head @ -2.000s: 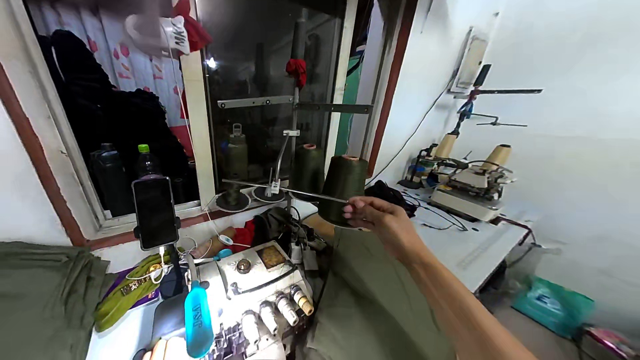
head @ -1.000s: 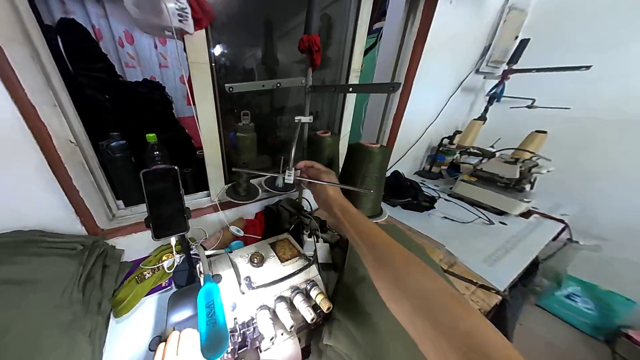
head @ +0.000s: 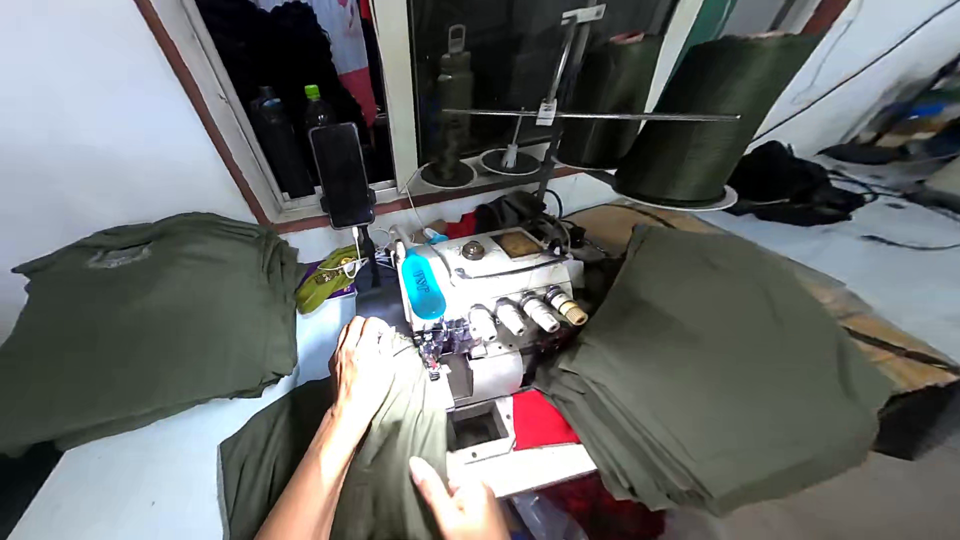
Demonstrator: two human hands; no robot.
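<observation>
My left hand (head: 363, 367) grips the gathered top of an olive green cloth (head: 401, 431), just left of the presser foot of an overlock sewing machine (head: 480, 270). Low in the view, my right hand (head: 459, 502) lies at the cloth's right edge, thumb apart from the fingers; whether it pinches the cloth I cannot tell. The lit cloth runs from the needle area down between both hands. A blue tag (head: 422, 285) hangs on the machine's front, beside several tension knobs (head: 536, 313).
Folded olive garments (head: 165, 315) lie on the left of the table. An olive cloth stack (head: 727, 360) is at the right. Behind stand large dark green thread cones (head: 712, 120) and a metal thread stand bar (head: 600, 116). A phone on a holder (head: 342, 176) rises behind the machine.
The hand that was up at the thread stand's bar is no longer there. Both hands are now low, at the cloth by the machine. The view has tilted down and come closer.
</observation>
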